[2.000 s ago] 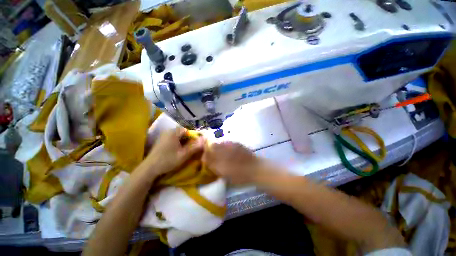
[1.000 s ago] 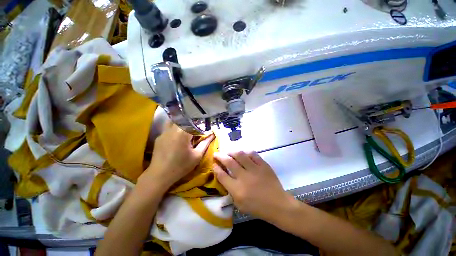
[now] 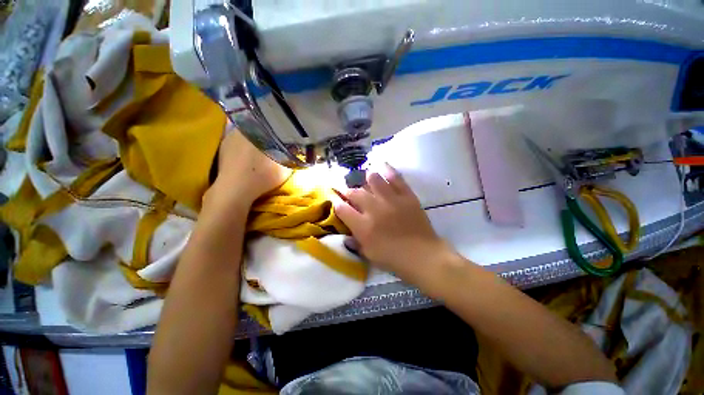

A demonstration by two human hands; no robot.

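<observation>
The mustard and off-white garment (image 3: 174, 135) lies heaped left of the needle, and a gathered mustard part runs under the white JACK sewing machine (image 3: 494, 58). The presser foot area (image 3: 354, 166) is in bright glare, so the needle and stitch point are not clear. My left hand (image 3: 251, 166) lies on the garment left of the needle, its fingers partly hidden behind the machine head and in glare. My right hand (image 3: 386, 216) holds the bunched mustard fabric just right of and in front of the presser foot, fingertips close to it.
Scissors with green and yellow handles (image 3: 593, 235) lie right of the needle beside a small metal mechanism (image 3: 602, 162). A pale pink strip (image 3: 494, 170) lies on the machine bed. More mustard and white pieces (image 3: 644, 324) are below the table at right.
The view has moved closer to the needle. My left hand has moved further behind the machine head. My right hand has moved up beside the presser foot, and the mustard fabric is more bunched.
</observation>
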